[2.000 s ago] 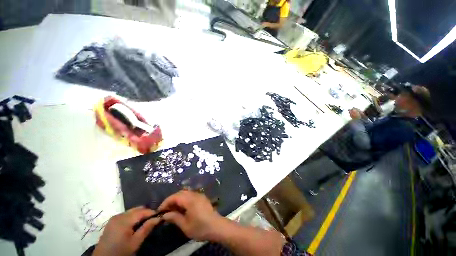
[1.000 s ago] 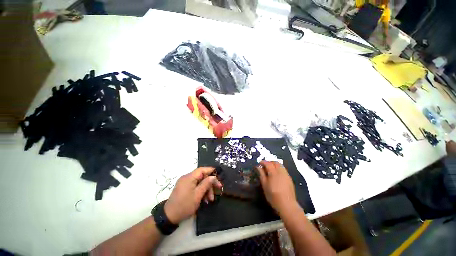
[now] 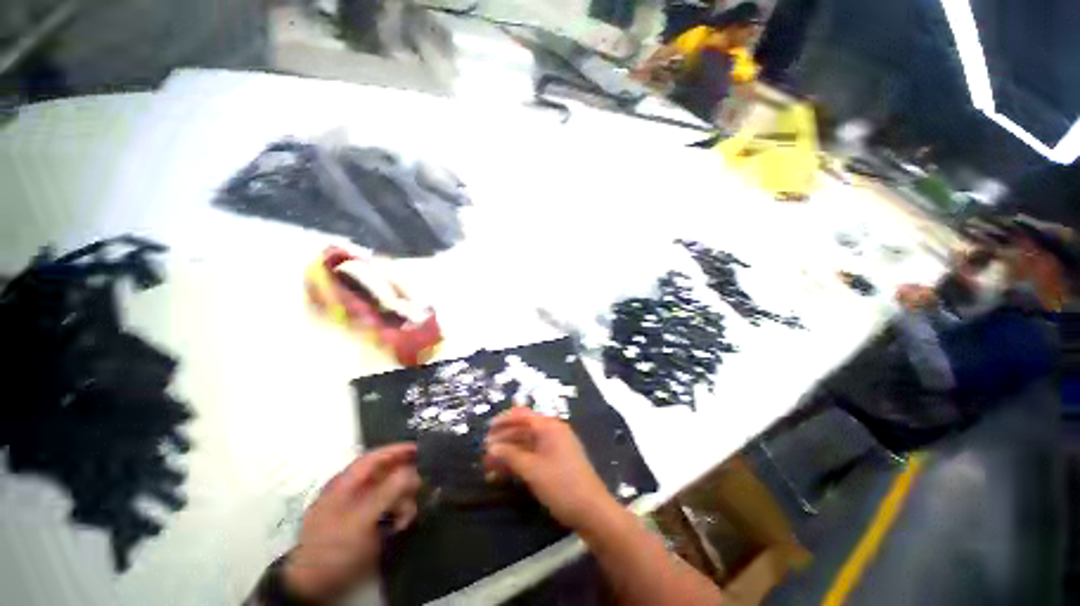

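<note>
The black mat [image 3: 509,521] lies under both hands at the table's near edge. Its left pile of shiny metal fastener parts [image 3: 448,397] touches the whiter pile of backing parts [image 3: 535,388]. My left hand [image 3: 355,515] is over the mat's left edge, fingers curled; blur hides whether it holds anything. My right hand [image 3: 539,459] is just below the white pile with fingertips pinched together; what is between them cannot be made out. A large heap of black fabric tabs [image 3: 89,379] is at the left. Fitted tabs [image 3: 669,343] with pale dots lie right of the mat.
A red and yellow tape dispenser [image 3: 373,310] stands behind the mat, with a plastic bag of black pieces [image 3: 344,195] beyond. A smaller tab heap [image 3: 734,284] is farther right. A cardboard box [image 3: 740,521] is below the table's right edge. A seated person [image 3: 971,343] is at right.
The view swung left, then right again. Since one second ago, my right hand has moved slightly left, from beside the white pile to below it. My left hand stays near the mat's left side.
</note>
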